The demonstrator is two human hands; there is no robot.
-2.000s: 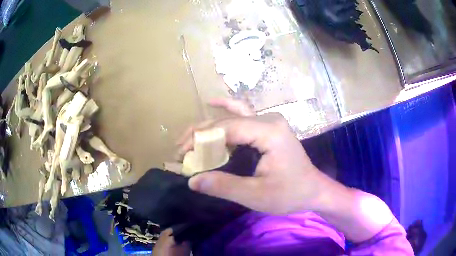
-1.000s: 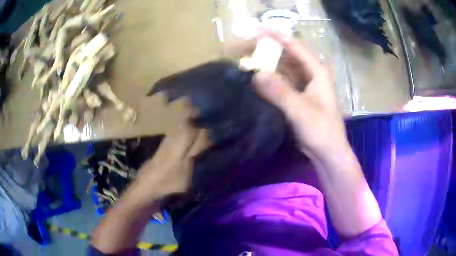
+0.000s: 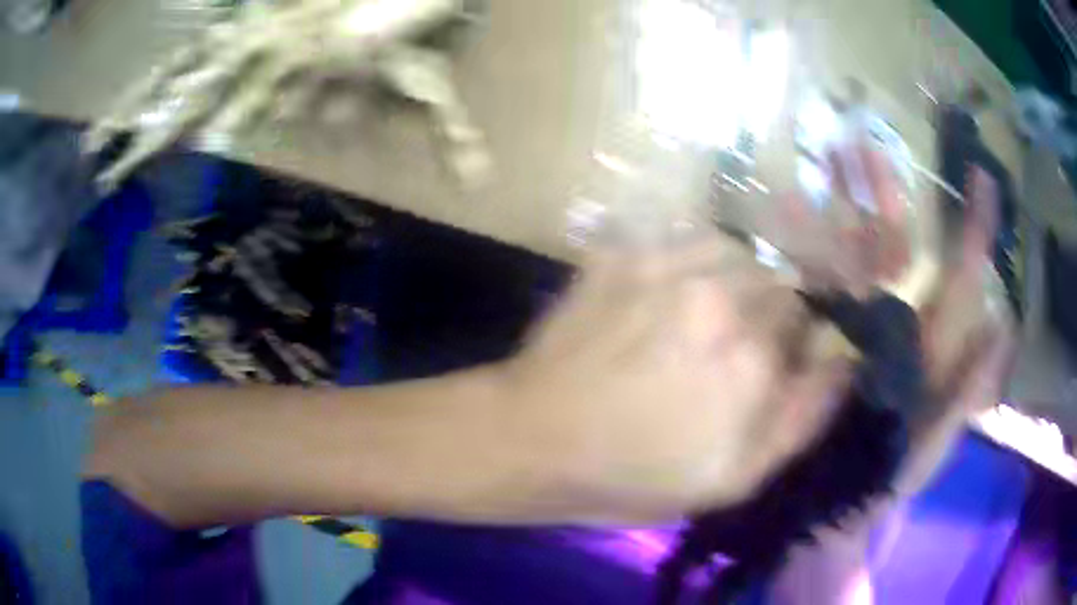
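Observation:
The frame is strongly blurred. My left hand (image 3: 697,378) is closed on the black jagged skirt piece (image 3: 856,443) in front of my body. My right hand (image 3: 951,296) is at the other side of the same piece, by its upper end, where a bit of cream (image 3: 915,278) shows between the fingers. The ragged hem hangs down below both hands. The rest of the cream part is hidden by the hands and the black piece.
A blurred pile of cream lower bodies (image 3: 319,71) lies on the brown bench top (image 3: 532,130) at upper left. A basket of legs (image 3: 260,284) stands below the bench edge. Another dark piece (image 3: 974,154) lies at upper right.
The view has swung to the right. My left arm now reaches across the picture, and both hands with the black piece have moved to the right side.

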